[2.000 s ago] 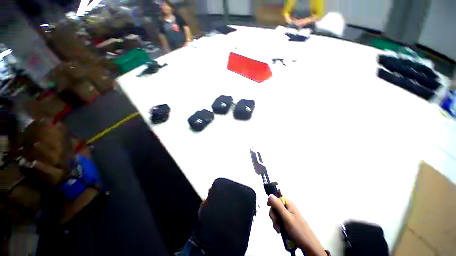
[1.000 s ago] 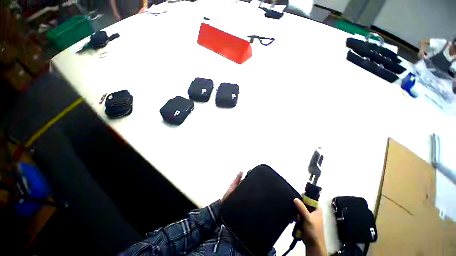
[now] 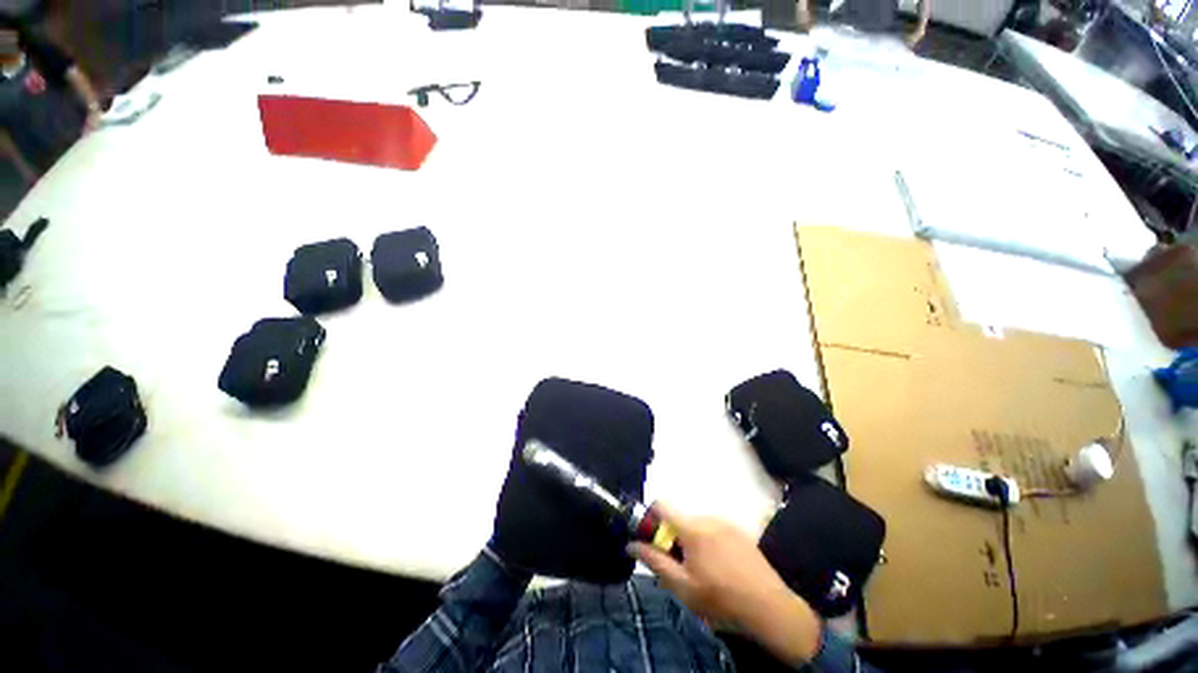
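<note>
A black rounded rectangular bag (image 3: 573,427) is held up in front of me, its plain face towards me. My left hand is hidden behind the bag; only the plaid sleeve shows at its lower left. My right hand (image 3: 720,573) is closed around a silver-ended hand tool (image 3: 578,476) with yellow and red bands. The tool's shiny end points up and left across the face of the bag; whether it touches is unclear.
Two black bags (image 3: 788,423) lie close at the right, beside brown cardboard (image 3: 907,394) bearing a power strip (image 3: 966,483). Several black bags (image 3: 323,276) lie left. A red block (image 3: 344,132) stands further back on the white table (image 3: 591,237). People stand at the far edges.
The view has swung right, showing more cardboard and the power strip. The bag is now more upright, and my right hand has brought the tool from beside it to across its face.
</note>
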